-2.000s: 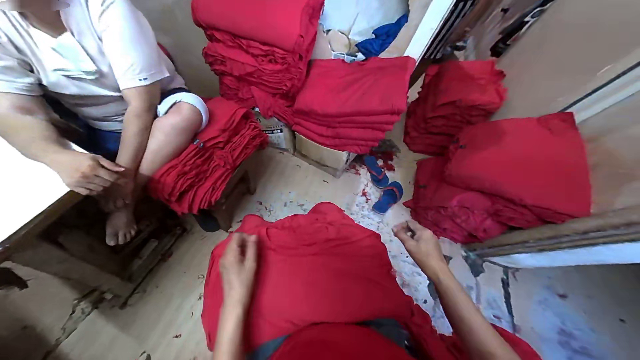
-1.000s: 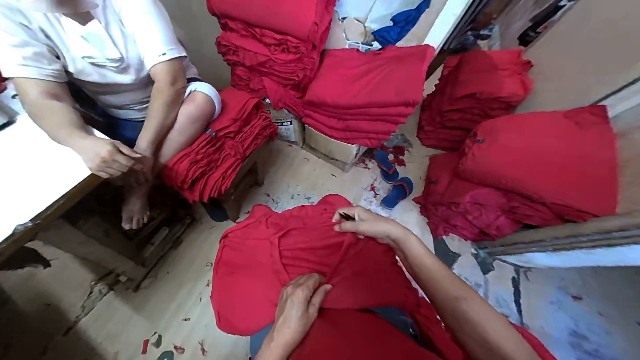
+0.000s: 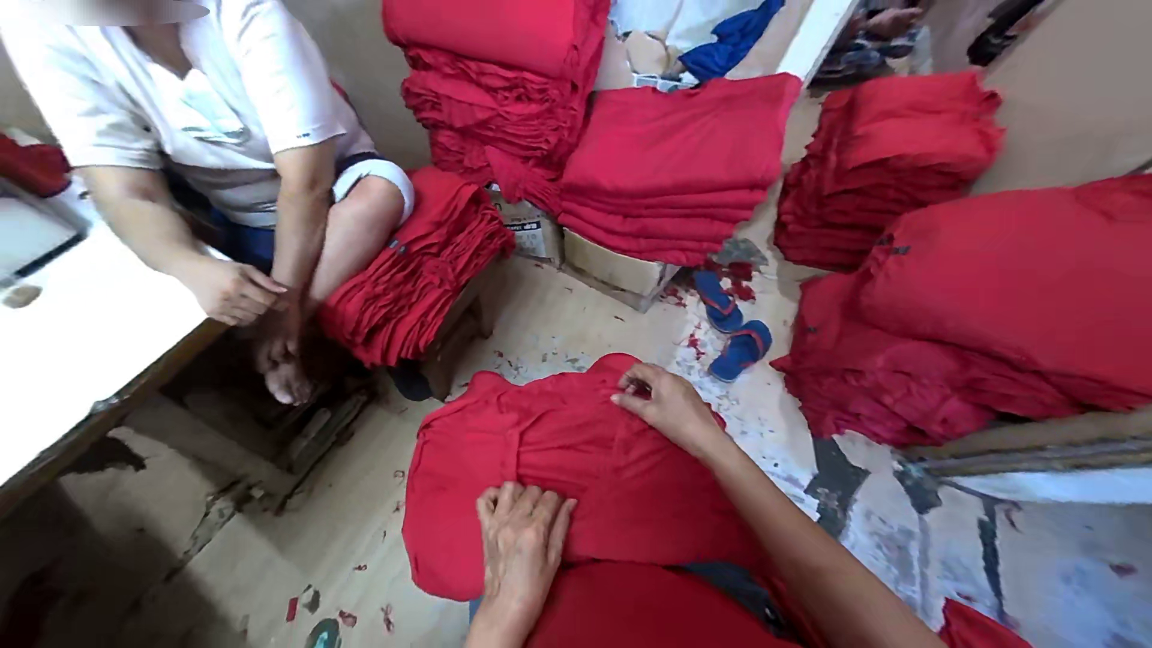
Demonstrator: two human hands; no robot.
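A red cloth garment (image 3: pixel 594 450) lies spread over my lap, with wrinkles across its middle. My left hand (image 3: pixel 525 535) rests palm down on its lower left part, fingers together and nothing seen gripped. Above the garment's upper right edge is my right hand (image 3: pixel 661 405), its thumb and fingertips curled towards each other. Whether a thread or a bit of cloth is between those fingertips cannot be made out. More red cloth (image 3: pixel 648 612) lies below the garment, close to my body.
A person (image 3: pixel 261 135) in a white shirt sits at the left by a white-topped table (image 3: pixel 99 342). Folded red cloth piles (image 3: pixel 675 135) stand along the back, beside that person (image 3: pixel 414 261) and at the right (image 3: pixel 1017 297). Blue flip-flops (image 3: pixel 740 351) and scraps lie on the floor.
Two seconds ago my hands were apart on either side of the garment; both then came over it. Since one second ago, my right hand has moved up and away from my left hand.
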